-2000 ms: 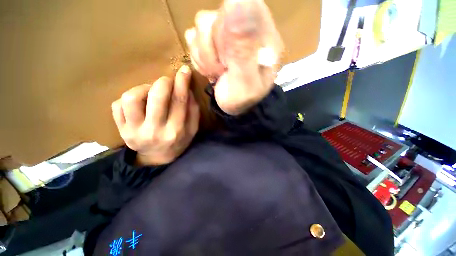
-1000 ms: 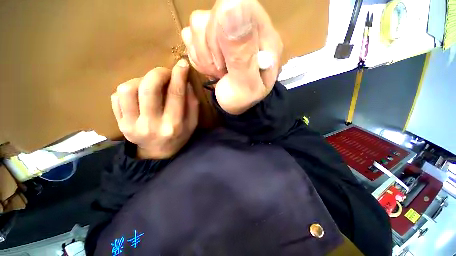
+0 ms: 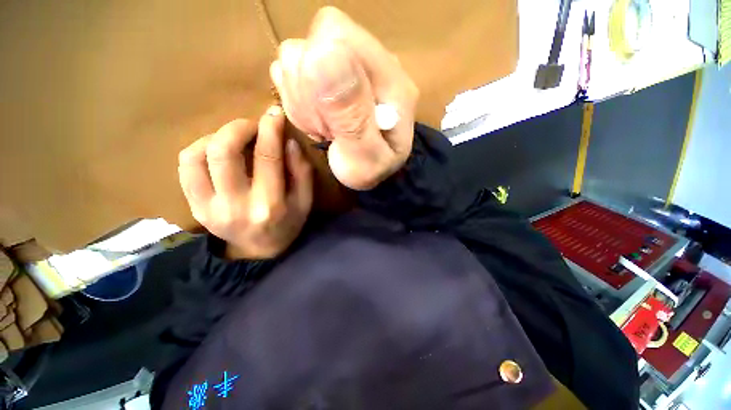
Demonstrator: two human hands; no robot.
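A large brown panel (image 3: 120,96) covers the worktable, with a stitched seam (image 3: 268,20) running down toward my hands. My left hand (image 3: 244,180) lies on the panel with its fingers bent and its index fingertip at the seam; I see nothing held in it. My right hand (image 3: 349,104) is closed in a fist just right of that fingertip. It holds a slim hand tool (image 3: 387,117), whose round white end shows at the fist; a dark part shows below the fingers. The tool's tip is hidden. The motif by the seam is almost fully covered by my hands.
At upper right on the white table lie a dark hammer-like tool (image 3: 549,75), slim tweezers or snips (image 3: 587,52) and a pale yellow tape roll (image 3: 629,28). White papers (image 3: 120,243) lie at the left table edge, stacked brown panels (image 3: 28,308) beyond. A red-topped unit (image 3: 605,240) stands at right.
My right fist has moved left and a little down, nearer my left fingertip, and now covers more of the motif. My left hand stays at the seam.
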